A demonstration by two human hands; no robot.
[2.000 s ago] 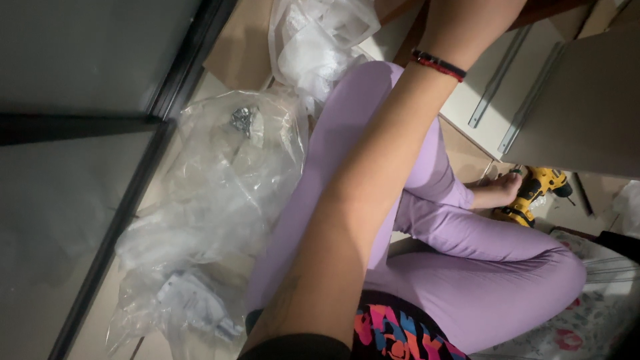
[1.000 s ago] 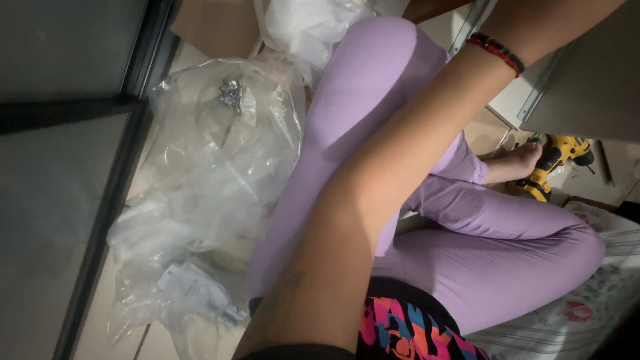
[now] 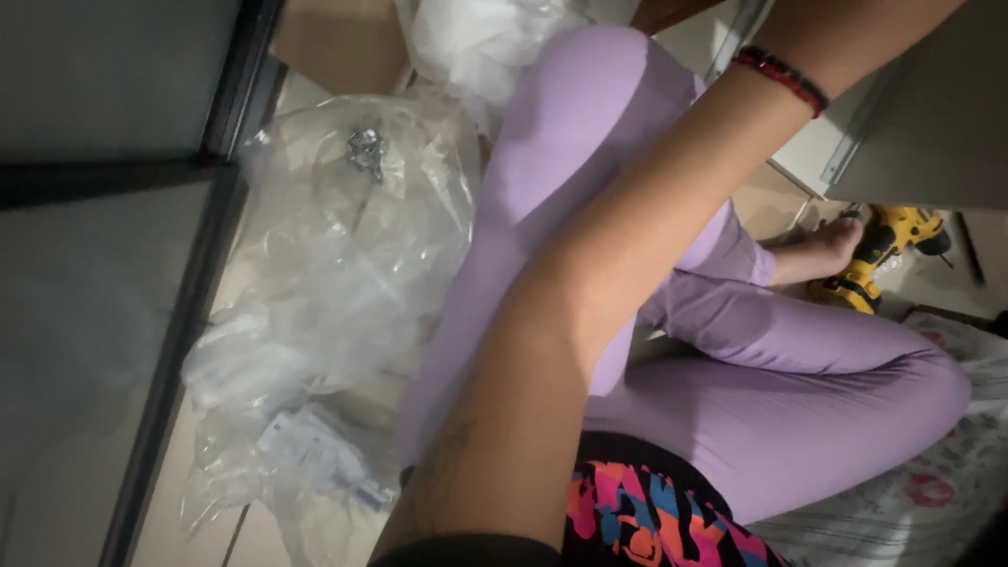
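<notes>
One bare forearm, wearing a dark and red beaded bracelet [image 3: 781, 79], crosses the view from the bottom middle to the top right. It looks like my left arm. Its hand lies past the top edge, so what it holds or touches is hidden. The other hand is out of the frame too. Near the wrist stands a grey panel [image 3: 933, 118] with a metal drawer runner [image 3: 858, 130] beside it. Below that panel a yellow cordless drill [image 3: 890, 244] rests on the floor against my bare foot [image 3: 827, 250].
Clear plastic bags [image 3: 354, 260] are spread on the tiled floor to the left, with small metal hardware [image 3: 366, 153] in one. Cardboard [image 3: 342, 47] and white plastic wrapping [image 3: 488, 47] lie beyond. A black-framed glass door [image 3: 181, 315] borders the left side. Patterned fabric [image 3: 929, 488] is at lower right.
The forearm has swung toward the right, and its wrist is nearer the right edge than two seconds ago. The bags and drill have not plainly moved.
</notes>
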